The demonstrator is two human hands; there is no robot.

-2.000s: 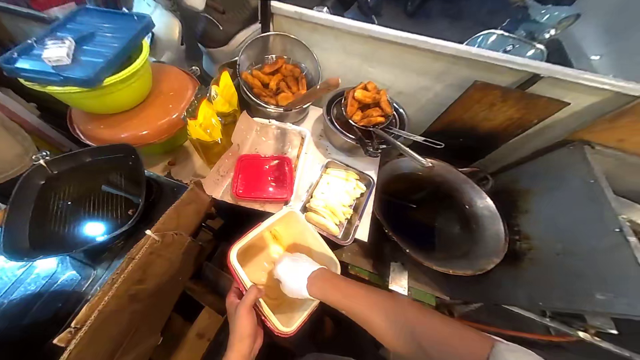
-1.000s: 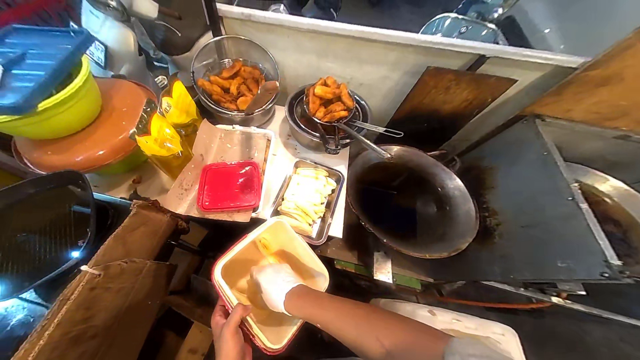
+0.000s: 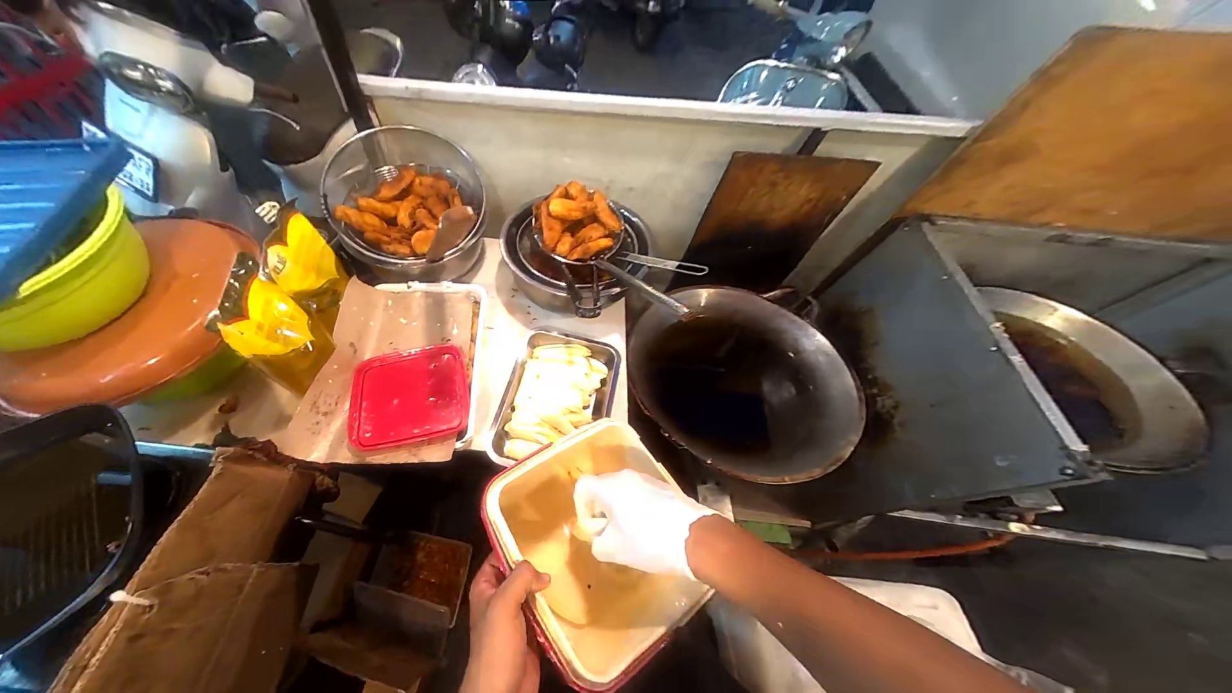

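Note:
My left hand (image 3: 505, 616) grips the near left rim of a rectangular tub of pale batter (image 3: 597, 602). Over the batter inside the tub is my right hand (image 3: 640, 520) in a white glove, its fingers curled; a bit of something pale shows at the fingertips, but I cannot tell what they hold. A metal tray (image 3: 499, 433) of peeled, pale banana-like pieces (image 3: 553, 395) lies just beyond the tub. To the right stands a wok (image 3: 828, 404) of dark oil. Fried pieces (image 3: 577, 223) fill a strainer resting over a metal bowl (image 3: 525, 279).
A red lid (image 3: 409, 397) lies on brown paper. Behind it stands a mesh basket (image 3: 337, 183) of fried pieces. Yellow-topped oil bags (image 3: 279, 318) and stacked basins (image 3: 125, 308) are at left, torn cardboard (image 3: 183, 597) at lower left. A second wok (image 3: 1169, 414) is at far right.
My gloved right hand has lifted a little from the batter and its fingers have curled. My left hand still holds the tub. The view has shifted.

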